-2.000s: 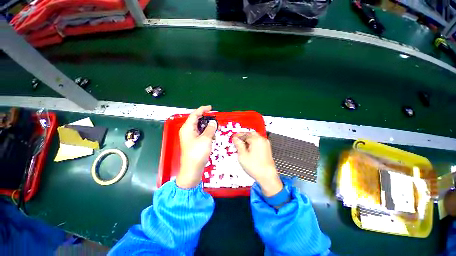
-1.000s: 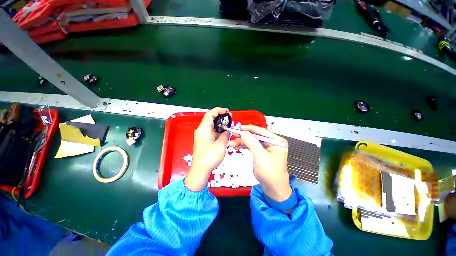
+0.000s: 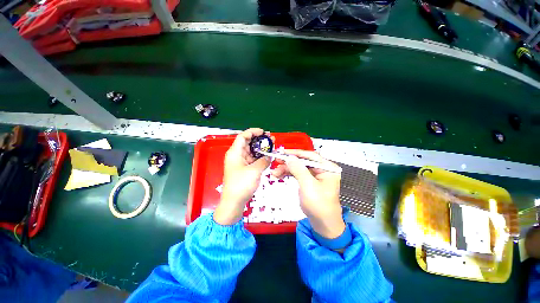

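Note:
My left hand point(image 3: 240, 174) holds a small round black electronic unit point(image 3: 261, 145) between thumb and fingers, its face with whitish and shiny details turned up. My right hand point(image 3: 314, 186) holds thin silvery tweezers point(image 3: 308, 160) like a pen. The tweezer tip is at the unit's lower right face; whether it grips a piece is too small to tell. Both hands are over the red tray point(image 3: 201, 177), where many tiny white pads point(image 3: 275, 204) lie loose, partly hidden by my hands.
A striped sheet point(image 3: 358, 189) lies right of the tray, then a yellow tray point(image 3: 506, 237) with amber sheets. A tape ring point(image 3: 130, 197), paper scraps point(image 3: 89, 171) and another unit point(image 3: 157, 161) lie left. Several units sit on the green conveyor point(image 3: 266, 77). Part of another person's hand point(image 3: 533, 241) shows far right.
The tweezers came up from the white pads to the unit, and my left hand turned the unit face up. Since one second ago the hands hardly moved. Units on the conveyor shifted right.

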